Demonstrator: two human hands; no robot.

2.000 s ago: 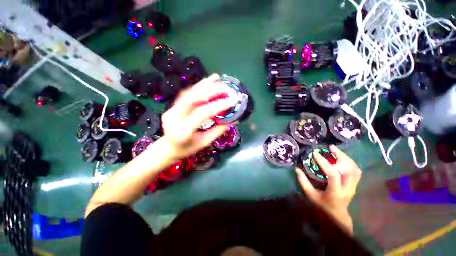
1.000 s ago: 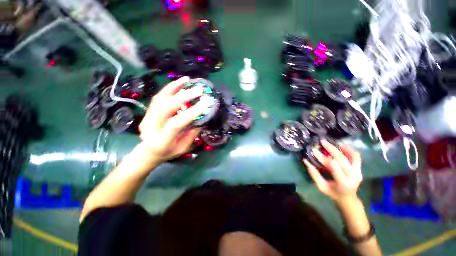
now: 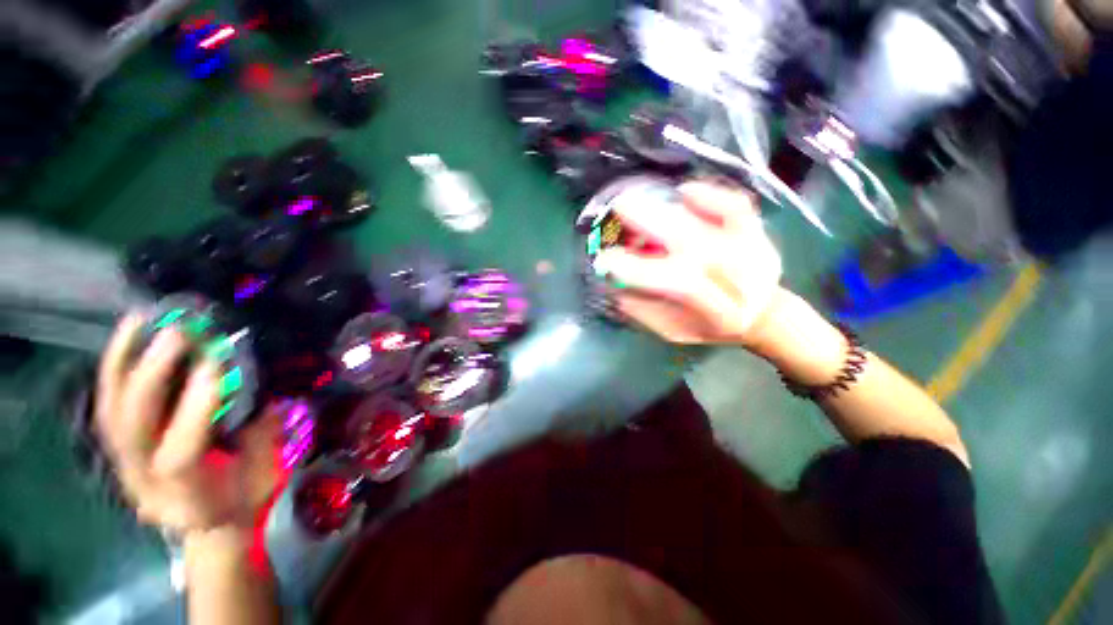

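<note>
The picture is blurred. My left hand (image 3: 183, 427) is at the left, closed around a round LED unit (image 3: 230, 366) whose face glows green. My right hand (image 3: 708, 263) is right of the middle, its fingers over another round LED unit (image 3: 607, 232) with a green glow at its edge. Whether that unit is lifted cannot be told. Between my hands stands a group of units, some lit red (image 3: 388, 437) and one lit magenta (image 3: 488, 305). My fingers hide parts of both held units.
Black face-down units (image 3: 275, 238) lie beyond the lit group. A small clear bottle (image 3: 457, 199) is mid-bench. White cables (image 3: 732, 86) and a pale rounded object (image 3: 915, 76) are at the upper right. A blue object (image 3: 909, 283) is beyond the bench at right.
The view has turned and shifted. My left hand has moved left, away from the lit group, with its glowing unit. My right hand is now nearer the middle of the picture, over a unit showing green.
</note>
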